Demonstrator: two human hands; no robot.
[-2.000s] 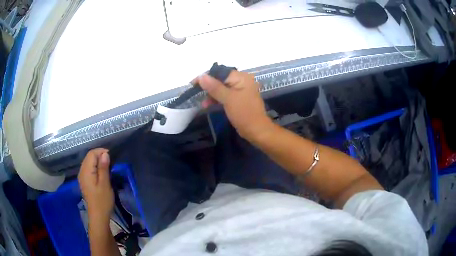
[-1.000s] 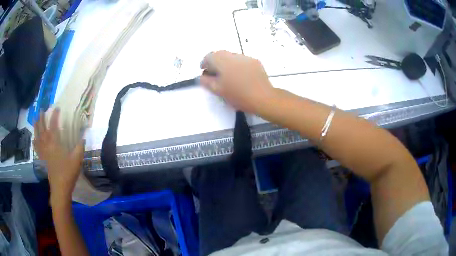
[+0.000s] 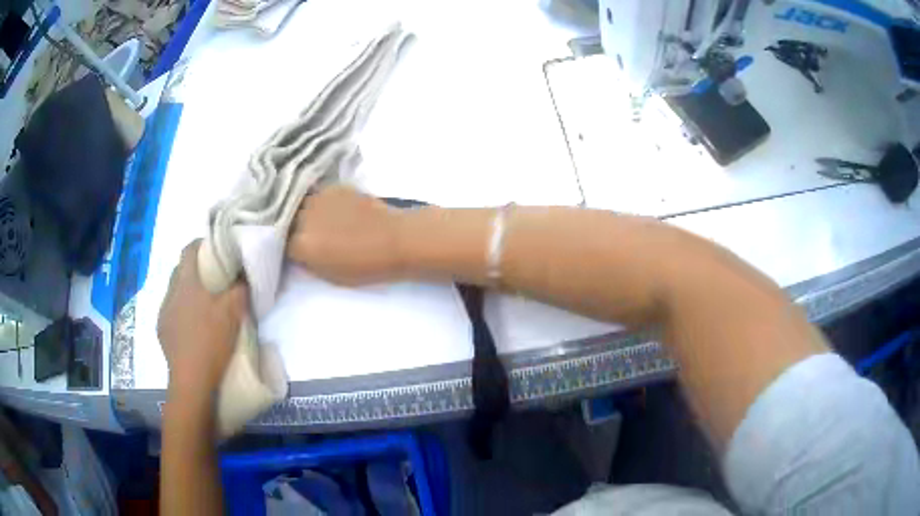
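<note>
A stack of beige fabric pieces [image 3: 303, 141] lies in wavy folds on the left of the white table, its near end hanging over the front edge. My left hand [image 3: 202, 312] grips the stack near that end. My right hand [image 3: 348, 237] is closed at the stack's right side, slightly blurred; its fingertips are hidden against the fabric. A dark fabric strip [image 3: 486, 363] shows past my right forearm and hangs over the ruler edge; a bit of it also shows above my right wrist.
The sewing machine [image 3: 656, 40] stands at the back right, with a smartphone [image 3: 721, 126] beside it. Thread snips [image 3: 847, 169] and a round black pad [image 3: 898, 173] lie at the right. A blue crate [image 3: 333, 446] is below the front edge.
My right hand has moved left to the beige stack. My left hand, spread on the stack before, now grips it. The stack has shifted and bunched into folds. The view has turned left.
</note>
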